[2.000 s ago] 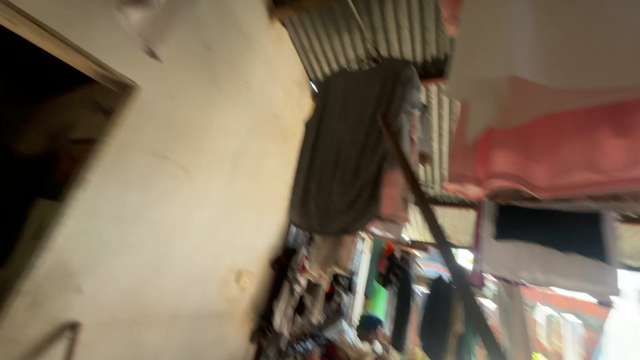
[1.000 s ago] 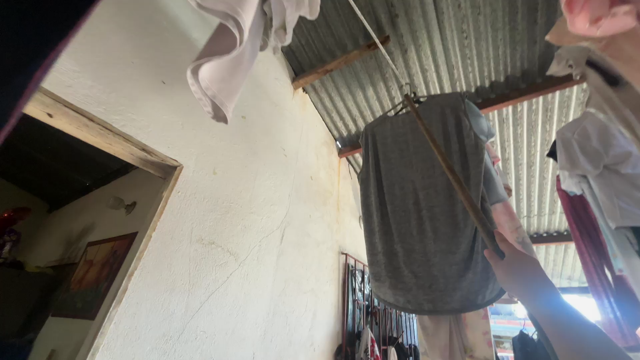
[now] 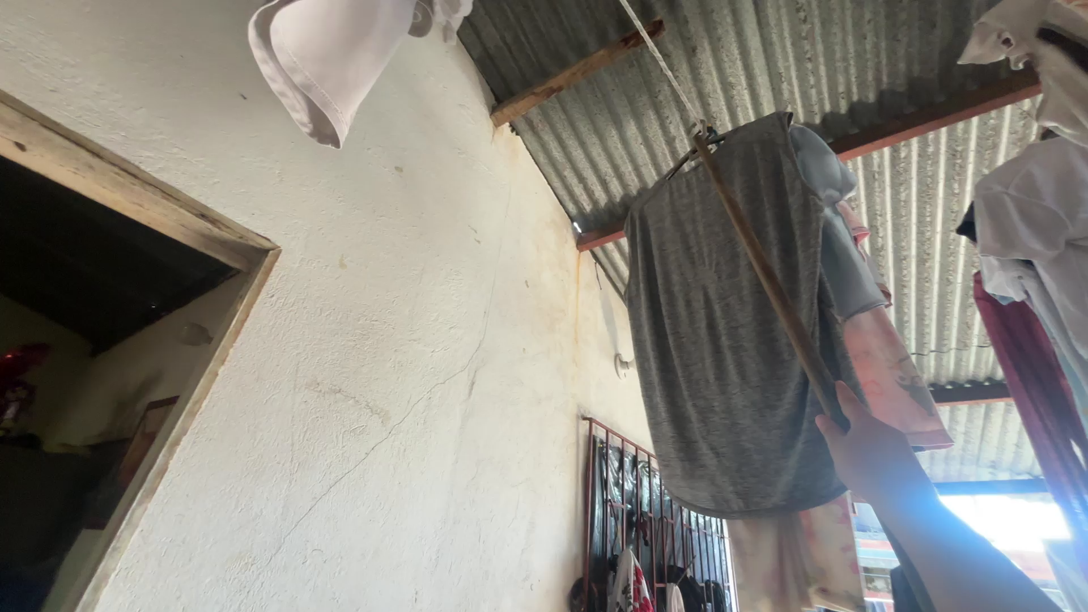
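Note:
My right hand (image 3: 871,450) grips the lower part of a long wooden stick (image 3: 769,280), which slants up and to the left. The stick's upper end reaches a clothes hanger (image 3: 699,146) at a white rope (image 3: 661,64). A dark gray sleeveless shirt (image 3: 722,340) hangs from that hanger, behind the stick. Close behind it are a light blue-gray garment (image 3: 850,263) and a pink patterned garment (image 3: 892,374). My left hand is not in view.
A cracked plaster wall (image 3: 408,340) with a wood-framed doorway (image 3: 246,246) stands at left. Overhead is a corrugated metal roof (image 3: 765,68) on beams. White cloth (image 3: 331,68) hangs at the top, white clothes (image 3: 1033,204) at right. A barred window (image 3: 646,510) is below.
The view has swung a lot from the blurred first frame. My right hand on the stick shows one second ago and now; the stick's top stays at the hanger.

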